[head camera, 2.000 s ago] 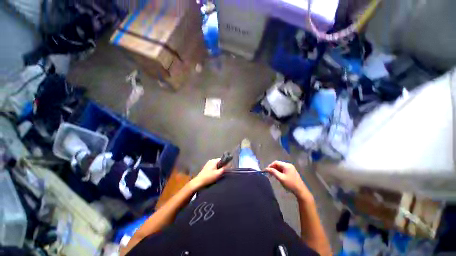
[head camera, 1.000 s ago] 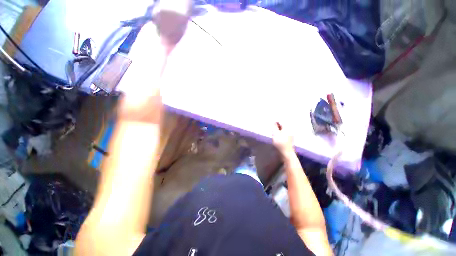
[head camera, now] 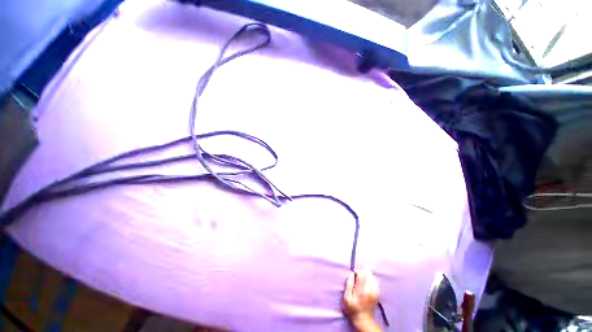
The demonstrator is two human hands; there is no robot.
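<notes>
A long, thin dark fabric strip (head camera: 195, 110) lies in loops across the lilac ironing table (head camera: 162, 246). Several lengths run together to the table's left edge, and one length curves right and down to my right hand (head camera: 361, 297). My right hand is low on the table with its fingers closed over the strip; a short end sticks out on its right side. A steam iron (head camera: 444, 303) with a brown handle rests right of my hand, cut off by the bottom edge. My left hand is not in view.
Dark cloth (head camera: 493, 155) hangs over the table's right side. A blue and white edge (head camera: 324, 23) runs behind the table. Grey-green covered shapes stand at the upper right. Brown boxes (head camera: 39, 285) show below the table's left front edge.
The view has moved closer over the table. The strip now lies spread in loops on the cover. My left arm has left the picture. My right hand is now on the strip.
</notes>
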